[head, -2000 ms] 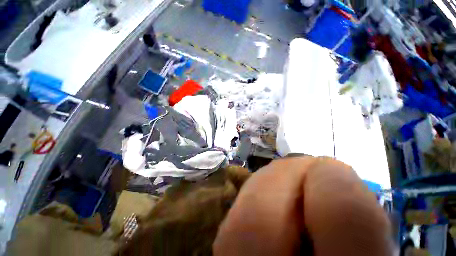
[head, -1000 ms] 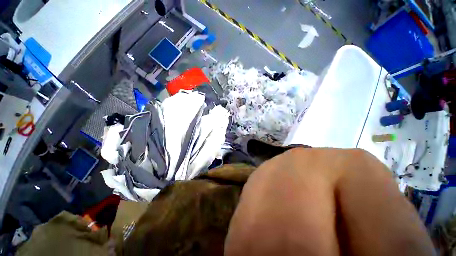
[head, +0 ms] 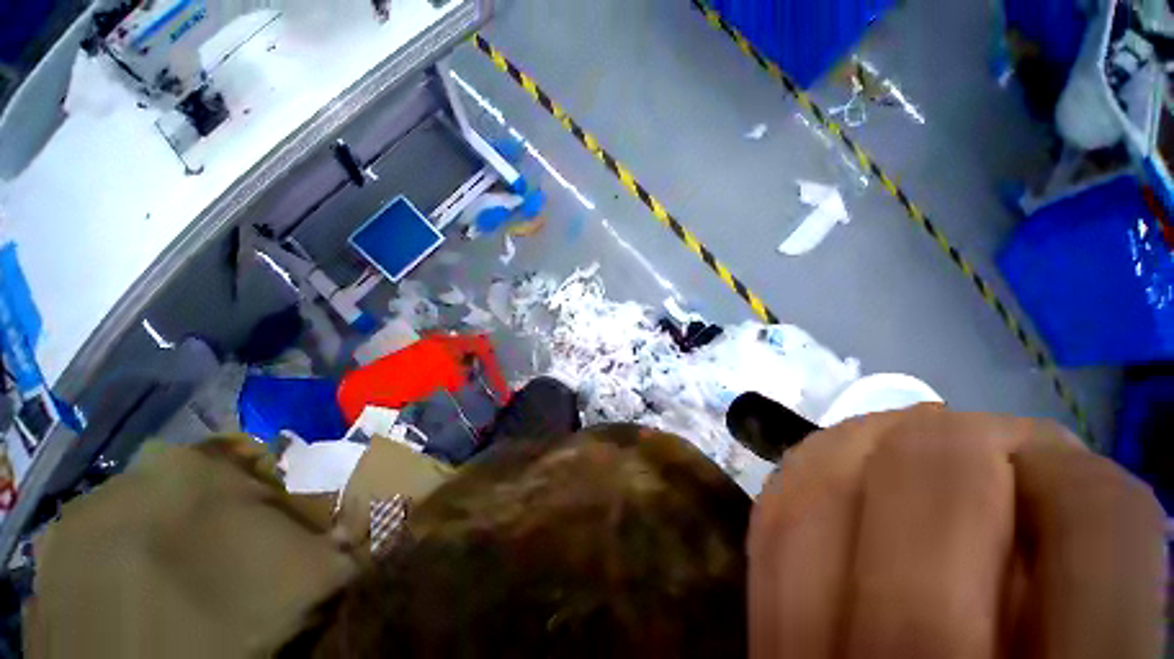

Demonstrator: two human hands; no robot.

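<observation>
A bundle of khaki cloth (head: 180, 554) fills the bottom left, close to the camera. A small checked strip (head: 388, 521) shows on it. A dark brown, blurred part of the bundle (head: 554, 554) reaches the bottom centre. My right hand (head: 953, 534) is large and blurred at the bottom right, cut off by the edge. Its fingers are curled against the brown part's right side, and its fingertips are hidden. My left hand is not in view.
White scraps (head: 618, 361) lie heaped on the floor ahead, beside a red stool (head: 412, 376). A white sewing table (head: 193, 167) curves along the left. Yellow-black tape (head: 631, 187) crosses the floor. A blue bin (head: 1094, 270) stands right. Dark rounded shapes near the scraps are unclear.
The view has moved forward over the floor. The grey-and-white cloth pile and the long white table at right have left the view. The khaki bundle and my right hand remain at the bottom.
</observation>
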